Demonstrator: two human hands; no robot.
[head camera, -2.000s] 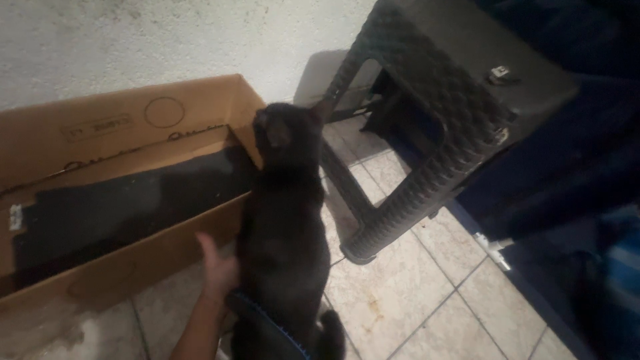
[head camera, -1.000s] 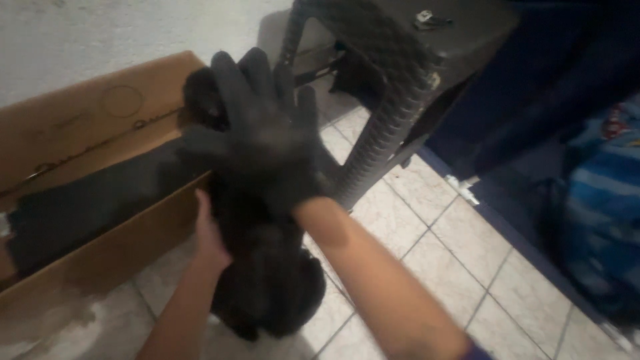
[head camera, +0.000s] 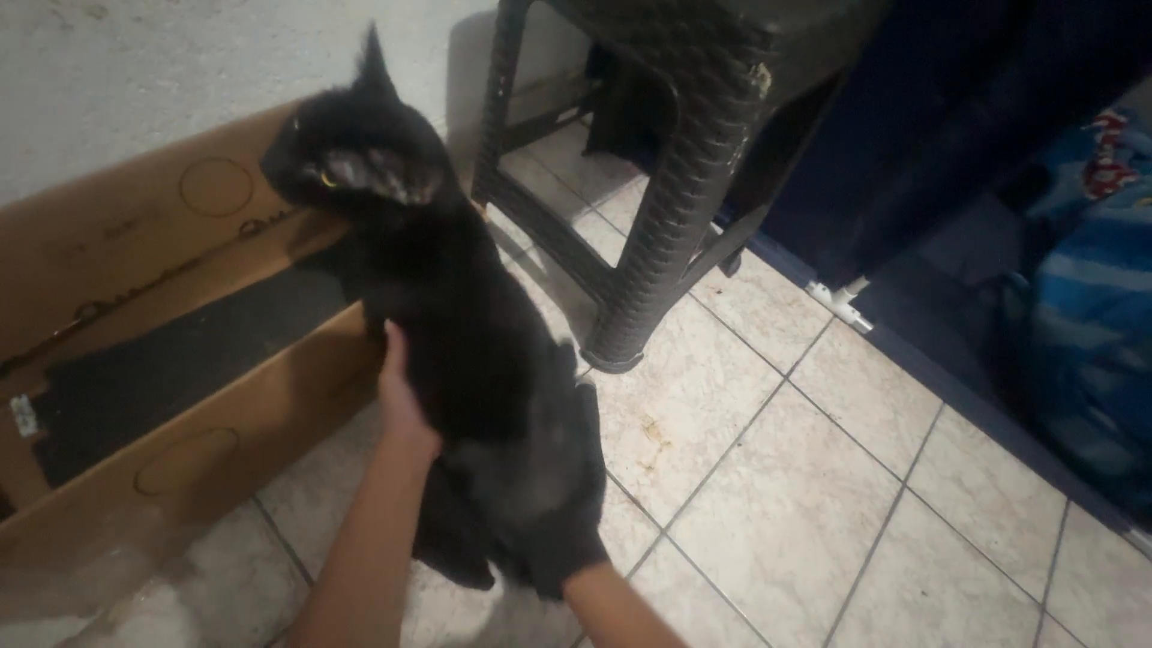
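Observation:
A black cat (head camera: 468, 315) stands on the tiled floor beside a long cardboard box (head camera: 333, 360), its head over the box's near end and turned left. My left hand (head camera: 405, 409) is bare and rests against the cat's left flank, thumb up along the fur; its other fingers are hidden by the body. My right hand (head camera: 544, 513), in a dark glove, lies on the cat's hindquarters, and its fingers blend into the black fur. A dark flat piece (head camera: 207, 337) lines the inside of the box.
A dark woven-pattern plastic stool (head camera: 657, 198) stands right of the cat, near the white wall (head camera: 180, 72). Dark blue fabric (head camera: 837, 180) and a white plastic fitting (head camera: 841, 301) are at the right, with a blue patterned cloth (head camera: 1098, 333) beyond.
The gloved right hand, absent from the oldest frame, was spread over the cat's upper back a second ago and has moved down to its rear. The cat's head is uncovered again.

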